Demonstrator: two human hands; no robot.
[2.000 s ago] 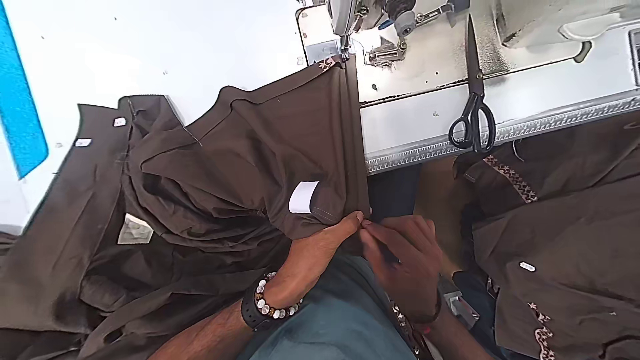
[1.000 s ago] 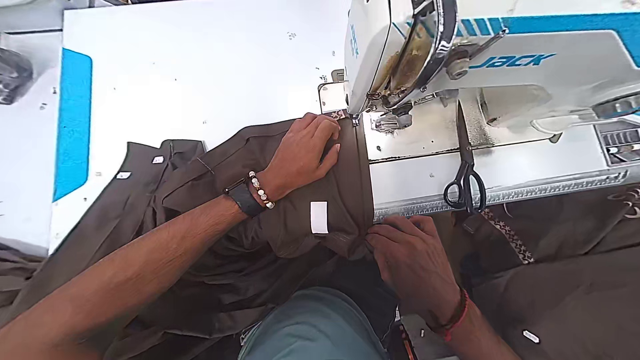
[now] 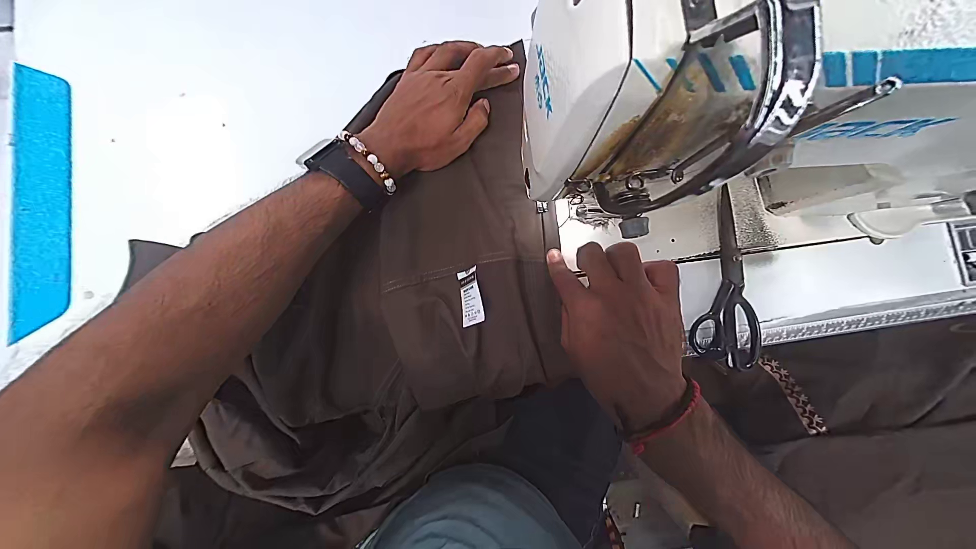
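Brown fabric (image 3: 488,198) lies under the needle area of a Jack sewing machine (image 3: 648,99), its folded edge running along the right side. My left hand (image 3: 442,107) rests flat on the upper part of the cloth, left of the machine head, fingers slightly spread. Near the folded edge, just in front of the presser foot (image 3: 543,207), my right hand (image 3: 621,320) has its index fingertip on the cloth, the other fingers curled. Whether its thumb pinches the fabric is hidden. A white care label (image 3: 470,297) bearing writing is sewn onto the cloth.
Black-handled scissors (image 3: 728,313) lie on the machine bed, right of my right hand. A measuring strip (image 3: 862,319) runs along the table's front edge. More brown cloth with a patterned trim (image 3: 793,396) is at the lower right. The white tabletop (image 3: 191,130) extends to the left.
My left hand has gone from the front edge of the cloth up onto its upper part. The cloth has advanced past the needle area. The view has moved closer to the machine.
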